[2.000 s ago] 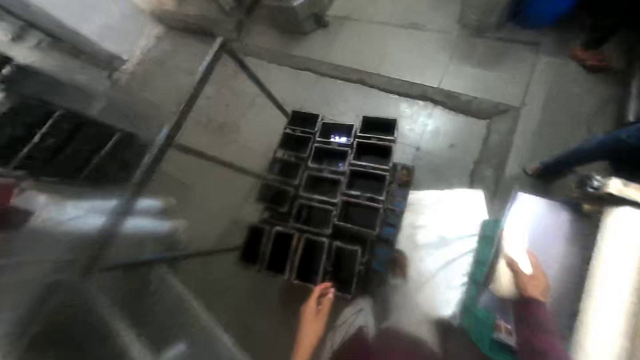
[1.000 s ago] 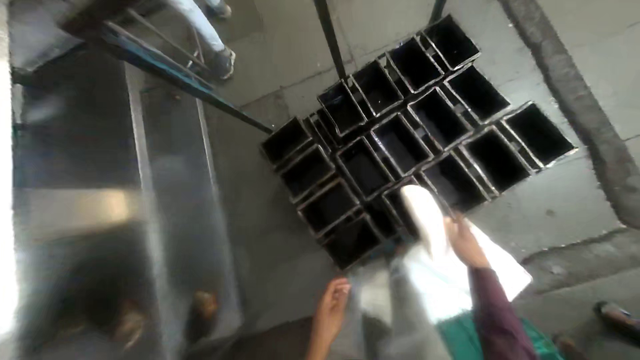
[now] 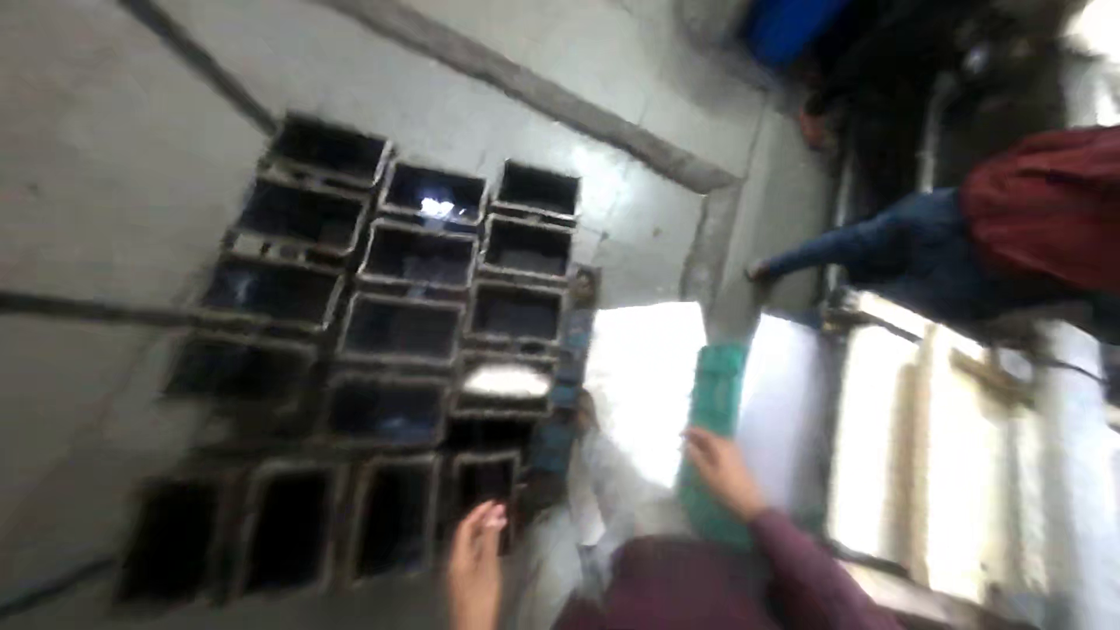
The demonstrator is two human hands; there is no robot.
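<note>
Several dark, open-topped rectangular containers (image 3: 403, 330) with metal-like rims stand in rows on the floor. A white oblong piece (image 3: 507, 381) lies in one of them in the right-hand row. My left hand (image 3: 477, 560) is empty, its fingers slightly bent, over or beside the nearest containers. My right hand (image 3: 722, 472) holds nothing visible and is at a green object (image 3: 719, 394), perhaps a tray or cloth; blur hides whether they touch. Left of the green object lies a bright white sheet (image 3: 647, 376), and to its right is a pale, smooth surface (image 3: 779, 394).
Long pale rollers or bars (image 3: 875, 437) stand at the right. Beyond them is a person in a red top (image 3: 1041, 206) and blue trousers. Dark metal bars (image 3: 206, 66) reach in from the left. A blue container (image 3: 792, 26) is at the top.
My right hand, which held a white oblong piece over the containers one second ago, has let it go and moved right to the green object. The view has swung strongly.
</note>
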